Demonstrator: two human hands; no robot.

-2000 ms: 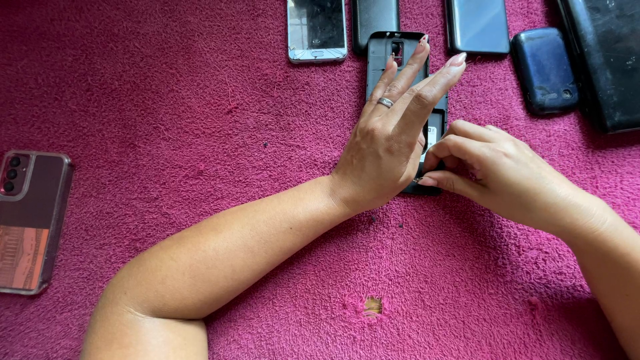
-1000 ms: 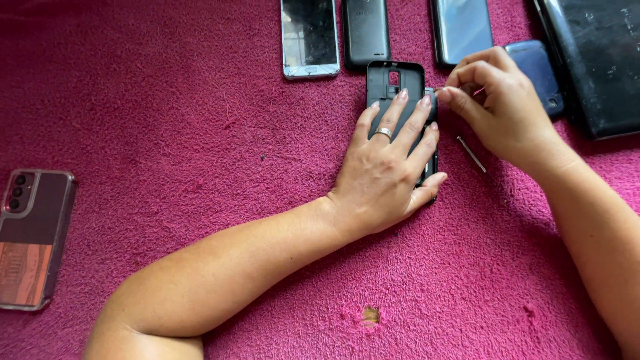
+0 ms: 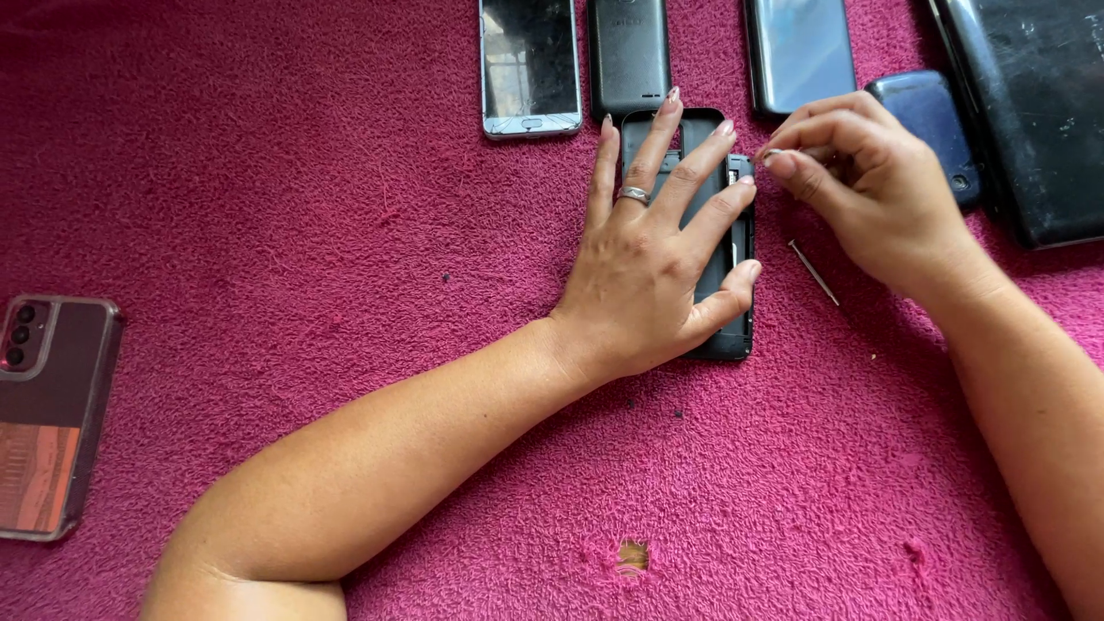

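My left hand (image 3: pixel 651 259) lies with fingers spread on a black phone back cover (image 3: pixel 705 121) and the black phone body (image 3: pixel 740 332) under it, pressing both to the pink cloth. Much of the two is hidden by the hand. My right hand (image 3: pixel 862 185) hovers just right of the phone's upper corner, its thumb and forefinger pinched together; whether something small sits between them cannot be told. A thin metal rod, perhaps a small screwdriver bit (image 3: pixel 813 272), rests on the cloth below the right hand.
Along the top lie a silver phone with a cracked screen (image 3: pixel 530 60), a dark phone (image 3: pixel 630 56), a grey-blue phone (image 3: pixel 800 52), a navy phone (image 3: pixel 923 121) and a large black device (image 3: pixel 1035 112). A phone in a clear case (image 3: pixel 56 371) lies far left. The pink cloth (image 3: pixel 632 559) has a hole.
My right hand has moved from the phone's lower end to its upper right corner. My left hand has turned flat over the cover. The metal rod shows on the cloth since the middle frame.
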